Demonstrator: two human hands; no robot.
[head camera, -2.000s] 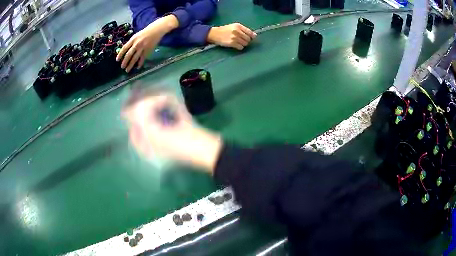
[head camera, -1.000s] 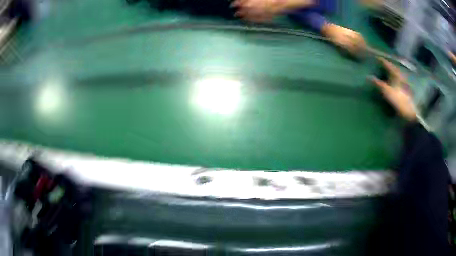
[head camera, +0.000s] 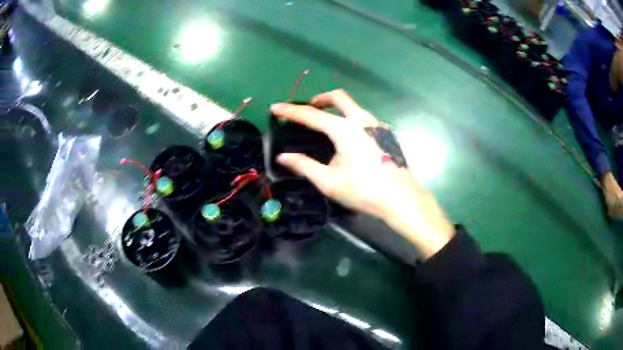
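A group of black cylindrical housings (head camera: 227, 229) stands on the glossy dark side bench, left of centre. Red lead wires (head camera: 237, 184) with small green-yellow end pieces (head camera: 271, 210) loop from their tops. My right hand (head camera: 311, 140) reaches in from the right, fingers pointing left. Its thumb and fingers are round a black housing (head camera: 299, 130) at the group's far right side, by the belt edge. A red wire sticks up behind this housing. A dark patch shows on the back of the hand. The housing's base is hidden. My left hand is not in view.
The green belt (head camera: 328, 55) with its stained white edge (head camera: 147, 78) runs beyond the group. A crumpled clear plastic bag (head camera: 65, 195) lies at the left. More housings (head camera: 509, 51) and a person in a blue sleeve (head camera: 580, 102) are at upper right. A dark rounded shape is at bottom centre.
The view has swung to the left, to a group of housings on the side bench. My right hand was over the belt and is now round a housing in that group.
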